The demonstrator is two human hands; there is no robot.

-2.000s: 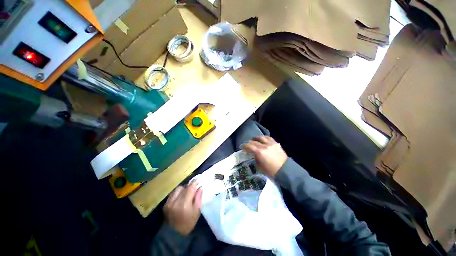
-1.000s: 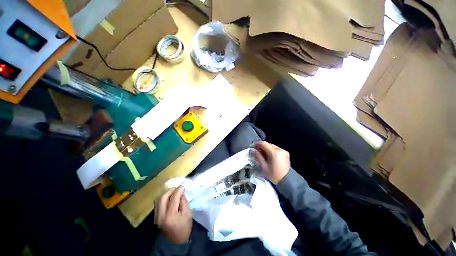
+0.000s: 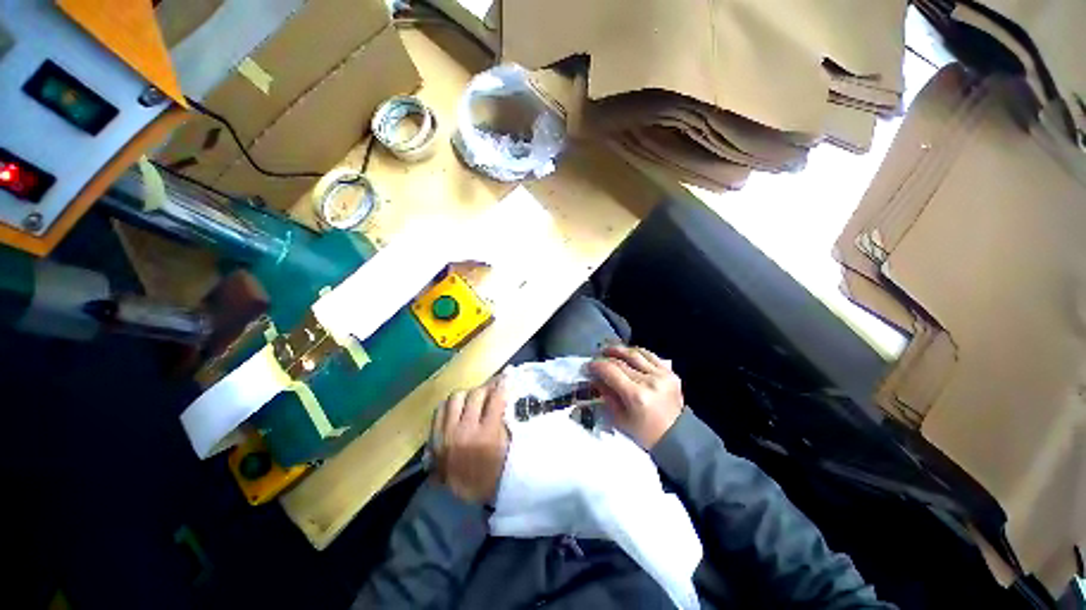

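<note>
A crinkled white plastic bag (image 3: 584,483) lies on my lap, in front of the bench. Small dark metal fittings (image 3: 548,405) show in a row near its upper edge, between my hands; the rest are covered by the white wrapping. My left hand (image 3: 472,443) holds the bag's left edge with bent fingers. My right hand (image 3: 640,393) holds the upper right edge, its fingers over the wrapping beside the fittings.
The green press base (image 3: 387,381) carries white guide strips (image 3: 399,277) and a brass-coloured die (image 3: 305,347). Yellow start-button boxes (image 3: 453,310) sit at its corners. Tape rolls (image 3: 404,126) and a clear bag (image 3: 510,122) stand behind. Brown panel stacks (image 3: 738,60) lie right.
My hands have come closer together, my left hand moving right. The bag's opening is gathered narrower, and fewer fittings show than before.
</note>
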